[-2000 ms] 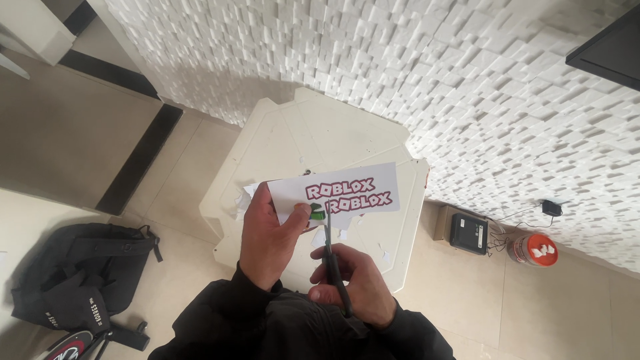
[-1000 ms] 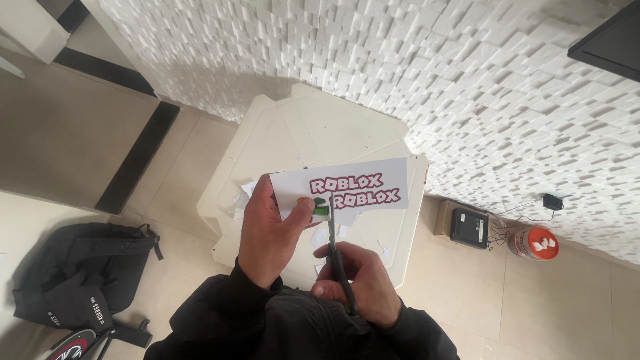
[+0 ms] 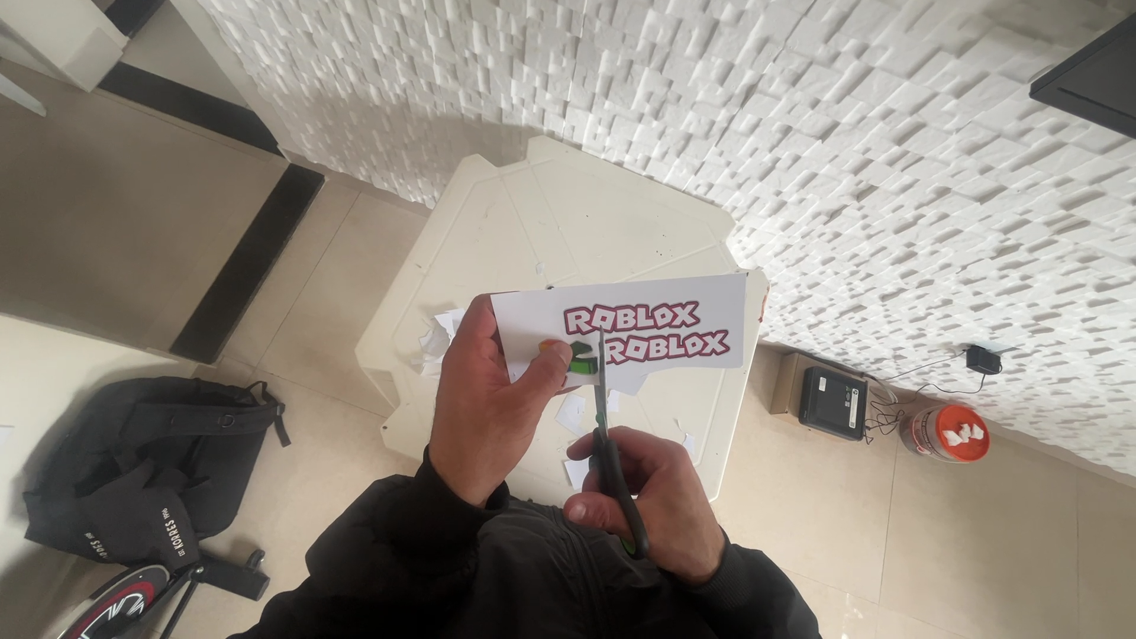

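A white paper sheet (image 3: 532, 311) printed with two red-outlined logos and a green figure is pinched in my left hand (image 3: 497, 399), the thumb on top near the green print. My right hand (image 3: 657, 497) grips black-handled scissors (image 3: 603, 426). Their blades reach up across the lower edge of the sheet, between the green print and the lower logo. Below the paper stands a cream plastic table (image 3: 550, 213), with paper scraps (image 3: 572, 414) lying on it near my hands and more scraps (image 3: 435, 342) left of my left hand.
A white textured wall (image 3: 621, 89) borders the table. On the tiled floor at right are a black electronic box (image 3: 834, 402), cables, a plug adapter (image 3: 983, 359) and an orange-lidded tub (image 3: 951, 433) with scraps on it. A black backpack (image 3: 169, 444) lies at left. A dark panel (image 3: 1092, 75) juts in upper right.
The printed sheet and my left hand have shifted slightly relative to the table over the two seconds. Both hands keep their holds on the paper and the scissors.
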